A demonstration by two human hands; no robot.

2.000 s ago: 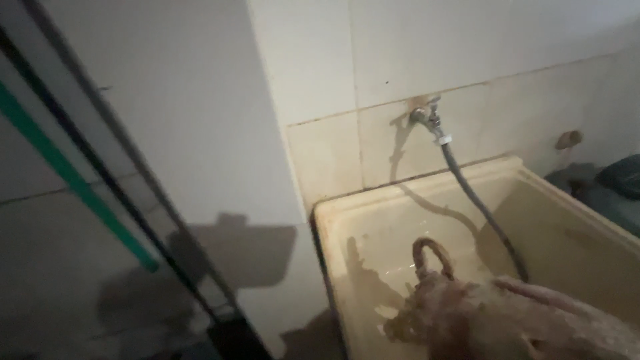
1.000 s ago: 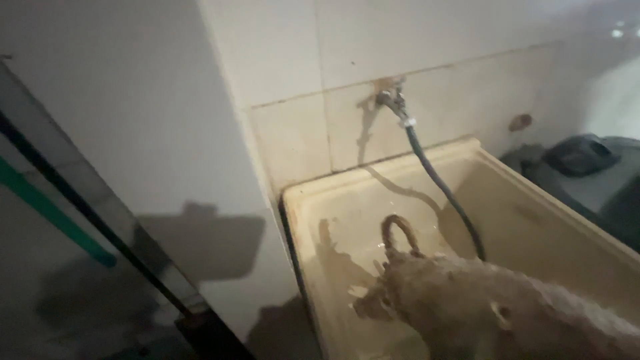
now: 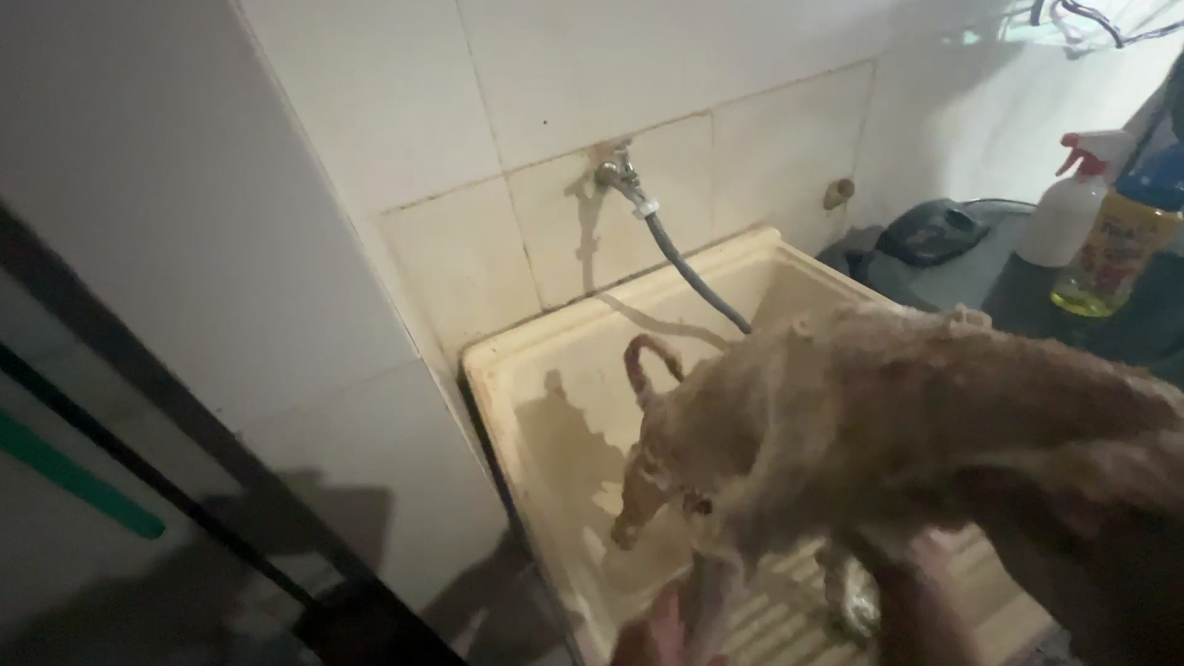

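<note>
A wet short-haired animal, apparently a dog [image 3: 860,416], covered in lather, stands over a cream laundry sink [image 3: 518,342], its thin curled tail [image 3: 646,356] towards the wall. At the bottom edge, fingers that appear to be my left hand [image 3: 661,629] are around a lower leg of the animal [image 3: 717,592]; most of this hand is cut off. A blurred pinkish shape under the belly may be my right hand [image 3: 930,592]; its fingers cannot be made out. A shiny, unclear object [image 3: 856,597] lies near it, over the sink's ribbed part.
A wall tap [image 3: 618,174] feeds a grey hose [image 3: 694,273] that drops into the sink behind the animal. To the right are a dark lidded container [image 3: 980,296], a white spray bottle [image 3: 1064,213] and a bottle of yellow liquid [image 3: 1115,250]. A green pole [image 3: 83,476] is at left.
The view has shifted to the right, bringing in the bottles. Fingers now show at the animal's leg at the bottom edge; the earlier frames do not show them clearly.
</note>
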